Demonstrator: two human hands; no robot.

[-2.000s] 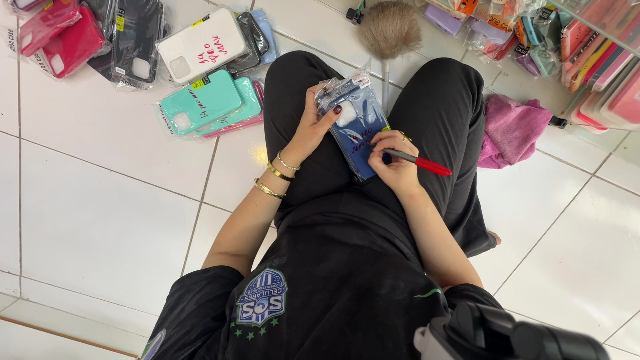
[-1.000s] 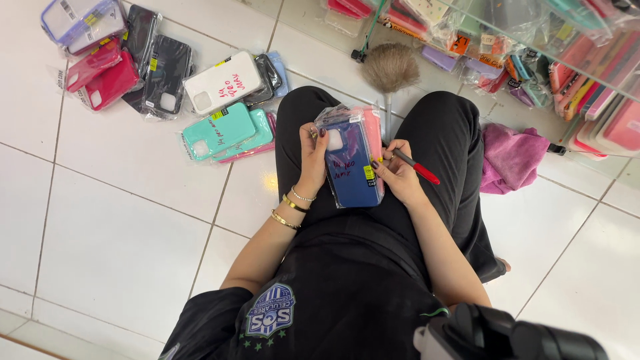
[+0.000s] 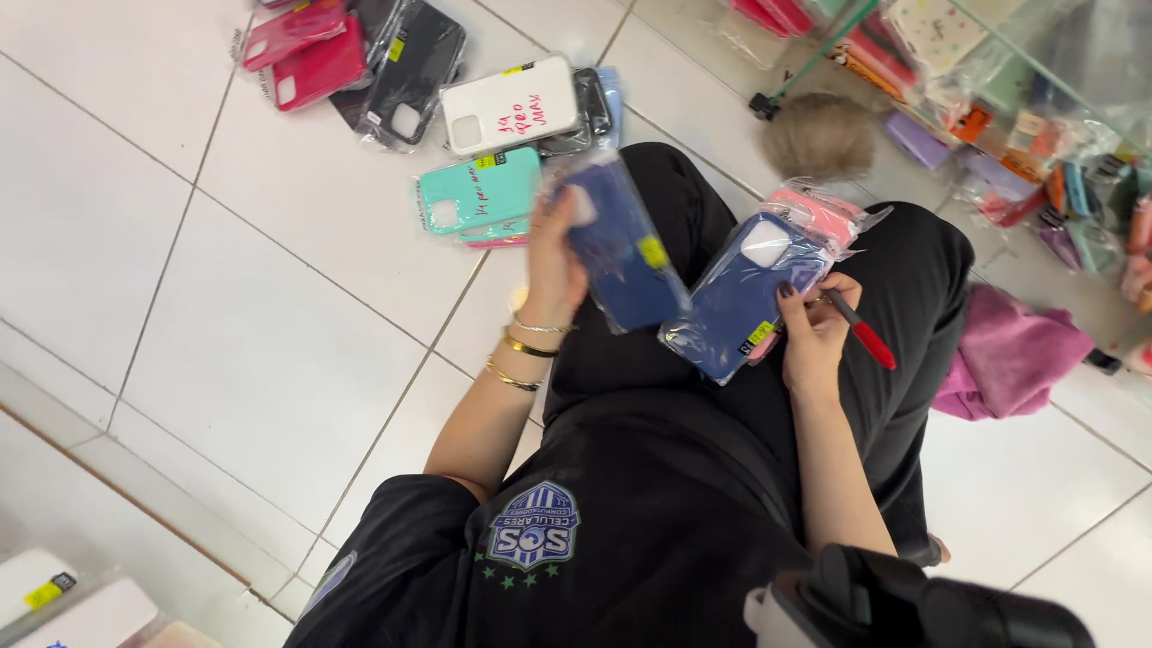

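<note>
My left hand (image 3: 556,261) holds a blue phone case in a clear plastic bag (image 3: 625,247) by its left edge, slightly blurred, beside the teal cases. Over my lap, my right hand (image 3: 817,328) pinches a second bagged blue phone case (image 3: 733,297) along its right side, with bagged pink phone cases (image 3: 814,216) partly hidden behind it. A red and grey marker (image 3: 862,333) also sits between the fingers of my right hand. On the tiles to the left lie a teal phone case (image 3: 495,189) and a white phone case (image 3: 540,103), both bagged and handwritten on.
Black (image 3: 418,67) and red (image 3: 319,67) bagged cases lie at upper left. A brown duster (image 3: 814,135) rests beyond my knees. At right are a pink cloth (image 3: 1012,351) and a glass shelf (image 3: 1035,54) with many cases. More cases (image 3: 85,621) show at lower left.
My left hand has moved left, away from my lap, with one blue case. A second blue case now shows in my right hand, with the marker still there.
</note>
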